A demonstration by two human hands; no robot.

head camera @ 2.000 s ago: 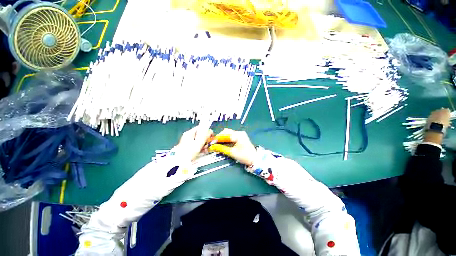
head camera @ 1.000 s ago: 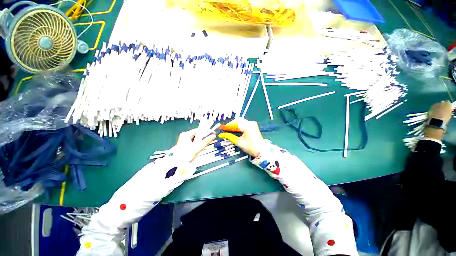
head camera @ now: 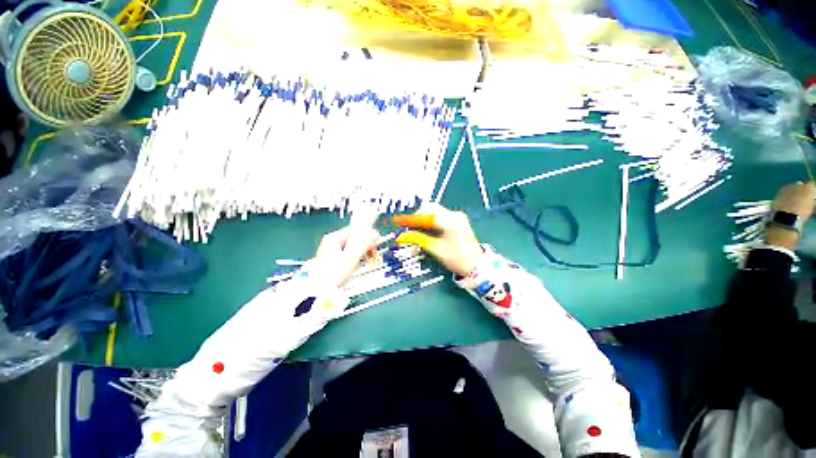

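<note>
My left hand (head camera: 347, 250) is at the centre near the table's front edge, its fingers closed around a white stick, partly hidden by the fingers. My right hand (head camera: 447, 238), with orange-yellow finger cots, is just right of it, thumb and forefinger close to the stick's end; whether they grip anything is too small to tell. A small pile of blue-banded white sticks (head camera: 376, 284) lies under and between the hands. A long dark-blue strip (head camera: 573, 265) curls on the green surface to the right; its end near my right hand is unclear.
A dense row of banded sticks (head camera: 268, 152) lies upper left, plain sticks (head camera: 662, 134) upper right. Blue strips (head camera: 72, 277) in clear plastic lie left. A desk fan (head camera: 76, 72) stands upper left. Another person's hand (head camera: 792, 210) is at far right, over sticks.
My right hand has moved slightly right and up from two seconds ago, uncovering blue bands on the pile. The blue strip's near part has shifted slightly.
</note>
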